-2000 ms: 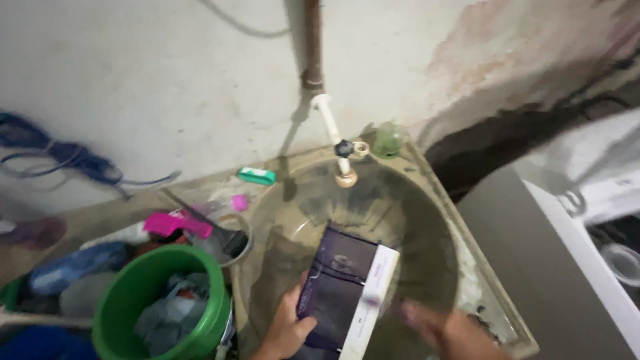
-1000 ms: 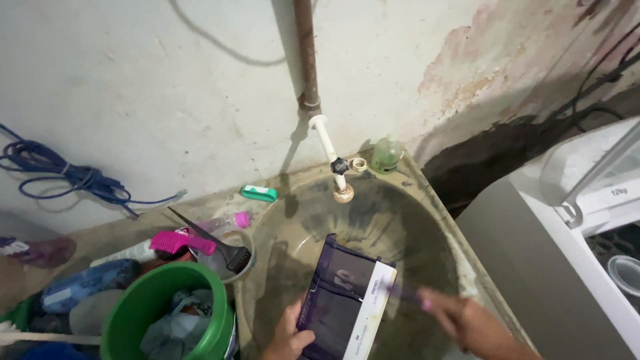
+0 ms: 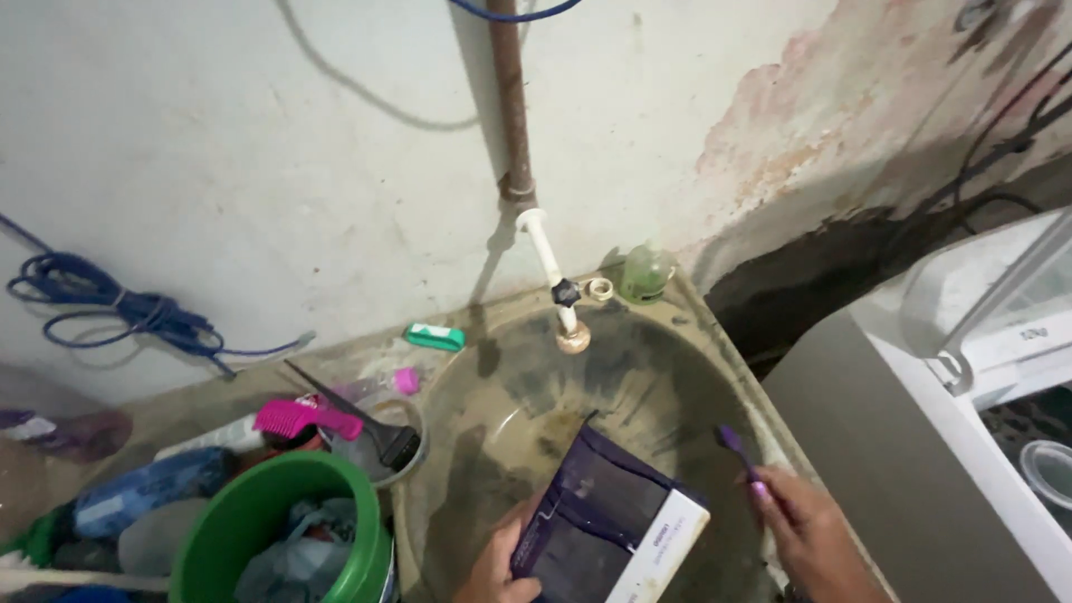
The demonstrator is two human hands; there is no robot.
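Note:
My left hand (image 3: pixel 502 557) grips the left edge of a dark purple, box-shaped plastic part (image 3: pixel 599 502) with a white strip bearing writing, tilted over the round basin (image 3: pixel 469 469). In my right hand (image 3: pixel 808 523) is a purple toothbrush (image 3: pixel 741 452), its head up and to the right of the part, not touching it. Above the basin a white plastic tap (image 3: pixel 544 251) with a black knob comes out of the wall; no water is seen running from it. The lower end of the purple part is cut off by the frame.
A green bucket (image 3: pixel 360 502) with cloth or plastic inside stands left of the basin. Behind it lie a pink comb (image 3: pixel 293 416), a tint brush (image 3: pixel 394 444) on a tub, and bottles. A green brush-like item (image 3: pixel 435 337) and green bottle (image 3: pixel 646 272) sit on the ledge. A washing machine (image 3: pixel 946 419) is at right.
My right hand with the toothbrush has moved away from the purple part's white strip, to the right. My left hand still holds the part. The view has shifted somewhat.

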